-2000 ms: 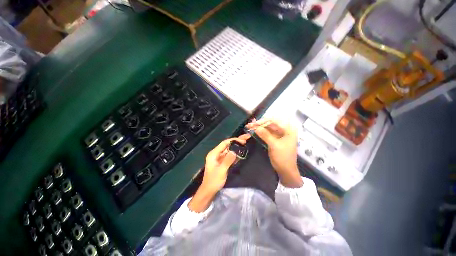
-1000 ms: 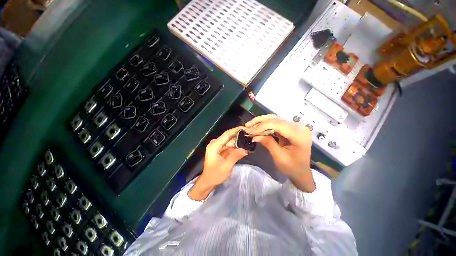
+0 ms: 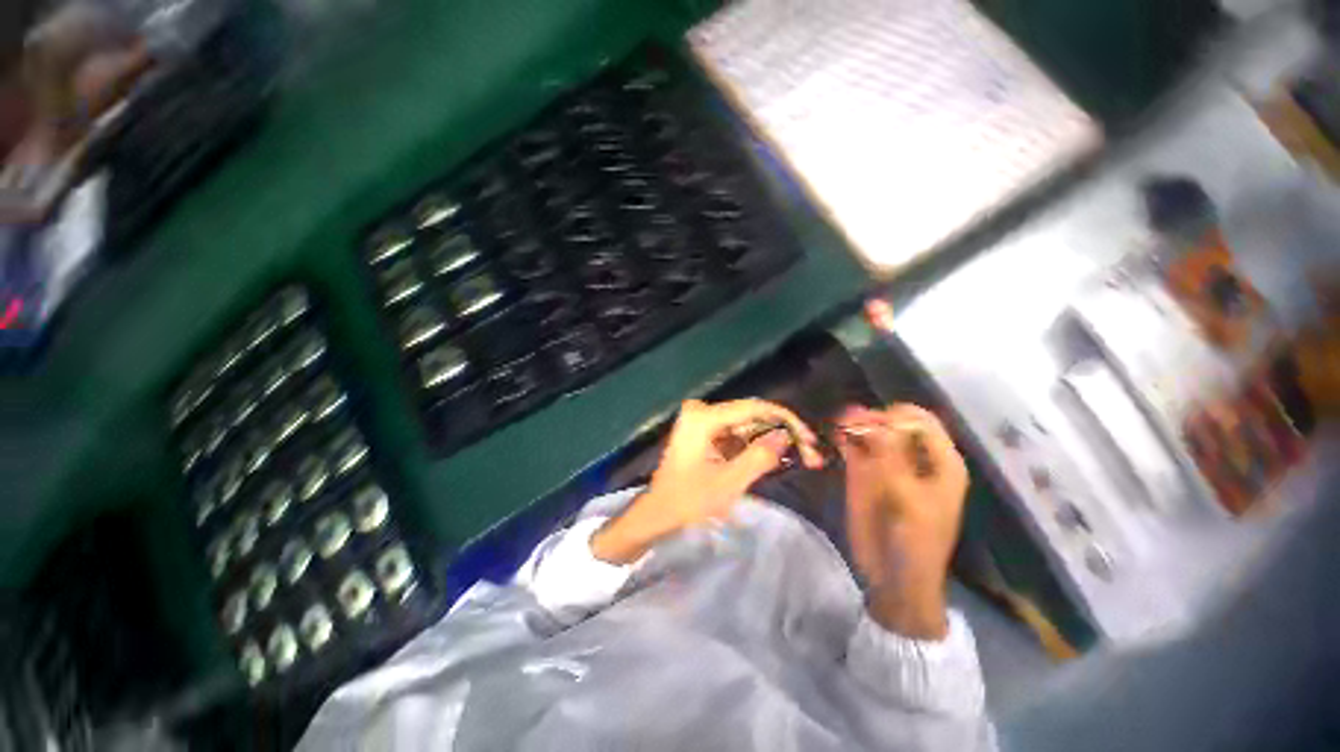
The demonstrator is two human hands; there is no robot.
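Note:
The frame is blurred. My left hand [image 3: 708, 467] is bare and holds a small dark watch case [image 3: 767, 438] between thumb and fingers, in front of my chest. The fingers cover much of the case. My right hand [image 3: 899, 478] is just right of it, raised, with thumb and fingertips pinched together and a small gap to the left hand. Whether a small part is between the right fingertips cannot be made out.
A black tray [image 3: 478, 341] with dark frames and silvery pieces lies ahead left. Another black tray [image 3: 419, 547] of silvery pieces is further left. A white parts tray [image 3: 911, 140] lies ahead. The white press base [image 3: 1014, 345] with orange fixtures [image 3: 1234, 426] is right. A person's arm [image 3: 77, 91] shows upper left.
The view has swung, so trays and press sit differently. My hands, together over the case a second ago, are now slightly apart, with the case in my left hand.

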